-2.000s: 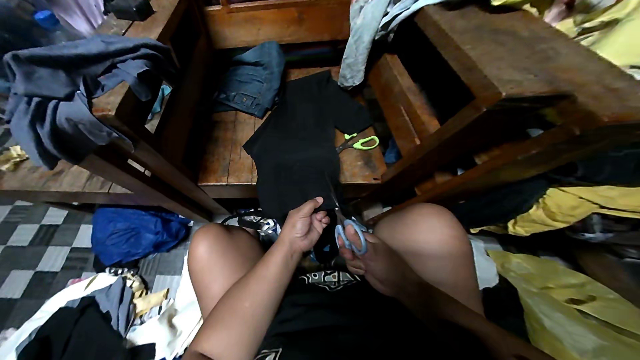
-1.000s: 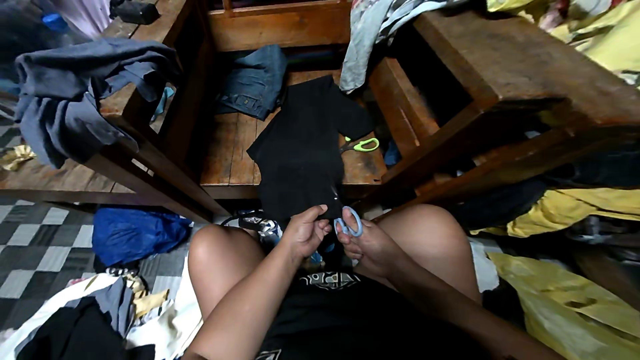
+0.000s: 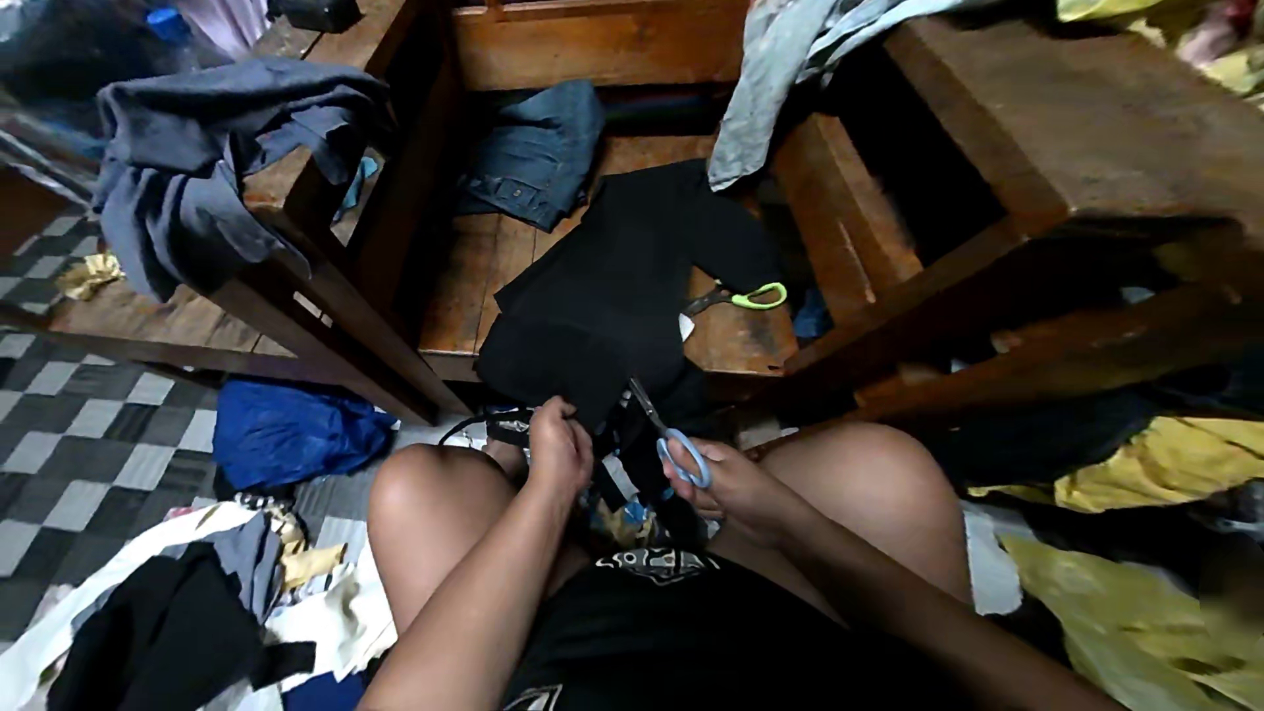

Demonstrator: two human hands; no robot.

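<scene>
A black cloth garment (image 3: pixel 612 267) lies over the wooden bench seat (image 3: pixel 454 296) and hangs down past its front edge toward my lap. My left hand (image 3: pixel 561 446) is closed on the lower edge of this cloth. In my right hand (image 3: pixel 719 481) are scissors with light blue handles (image 3: pixel 686 459); their blades point up and left, beside the hanging cloth, and look nearly closed. A second pair of scissors with lime green handles (image 3: pixel 758 296) rests on the seat at the garment's right edge, its blades partly hidden.
Folded denim (image 3: pixel 538 153) lies at the seat's back left. A grey-blue cloth (image 3: pixel 197 148) drapes over the left armrest, a pale cloth (image 3: pixel 765 89) over the back right. A blue bag (image 3: pixel 296 434) and a cloth pile (image 3: pixel 168 612) lie on the floor; yellow fabric (image 3: pixel 1165 464) is at right.
The cloth's lower part has shifted and spread between my hands. My left hand has moved left, away from the scissors. The blue-handled scissors have turned, so their blades show more clearly.
</scene>
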